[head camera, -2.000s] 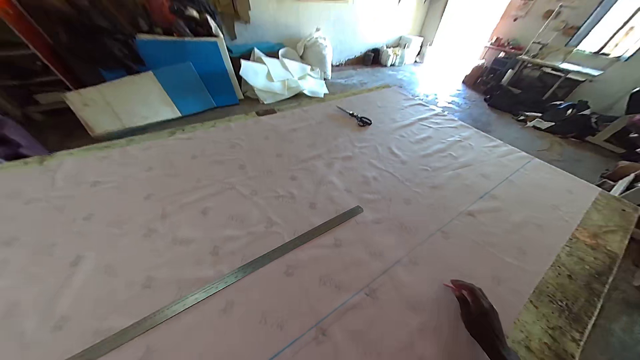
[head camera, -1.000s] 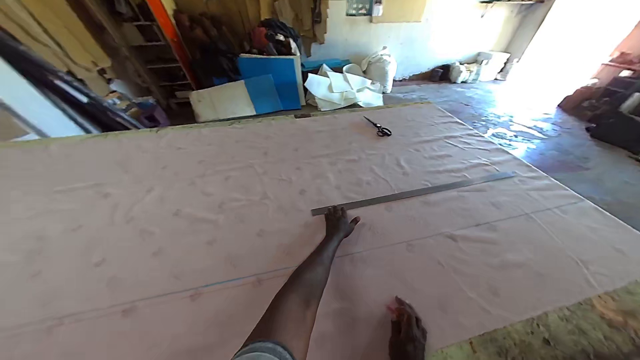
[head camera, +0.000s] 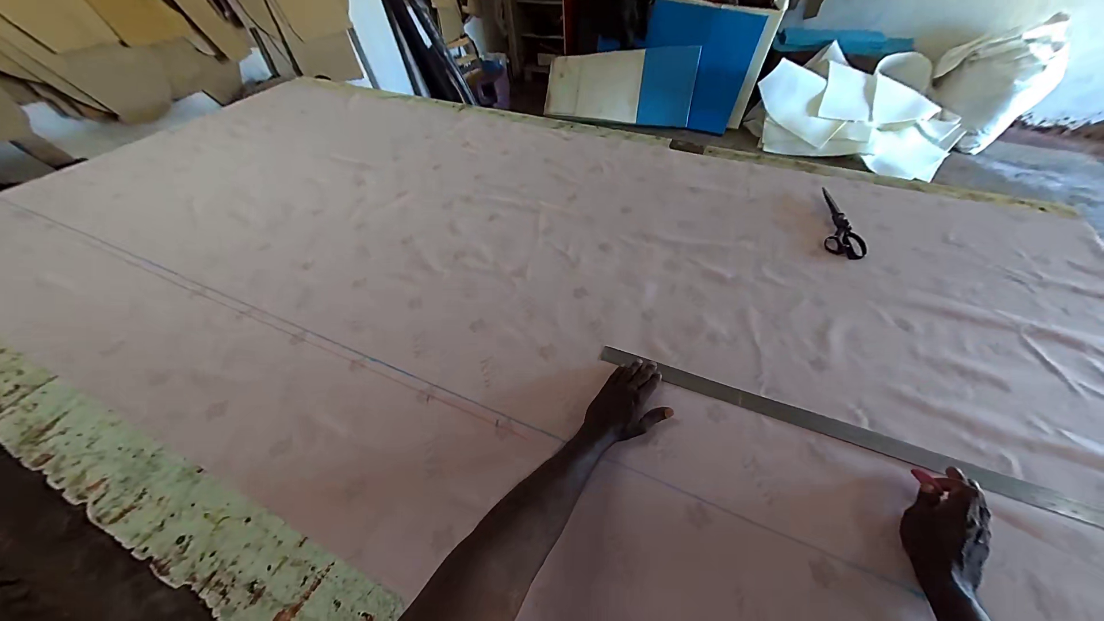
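Note:
Pale pink fabric (head camera: 388, 259) lies spread over a large table, with a long blue line and a shorter red line drawn on it. A long metal ruler (head camera: 802, 417) rests on the cloth, slanting down toward the right. My left hand (head camera: 625, 401) lies flat with its fingertips on the ruler near its left end, thumb spread. In my right hand (head camera: 949, 526) is a small red piece, perhaps marking chalk, pinched between the fingers right beside the ruler's lower edge. Black-handled scissors (head camera: 843, 233) lie on the fabric beyond the ruler.
The table's worn, stained edge (head camera: 198, 517) shows at the lower left. Behind the table are blue and white boards (head camera: 668, 78), a heap of white sheets (head camera: 849, 108) and a white sack (head camera: 1000, 82). Brown sheets of material (head camera: 129, 60) stand at the upper left.
The ruler, untouched in the oldest frame, came under my left hand by one second ago. My right hand has moved up to the ruler's edge. The view has swung left.

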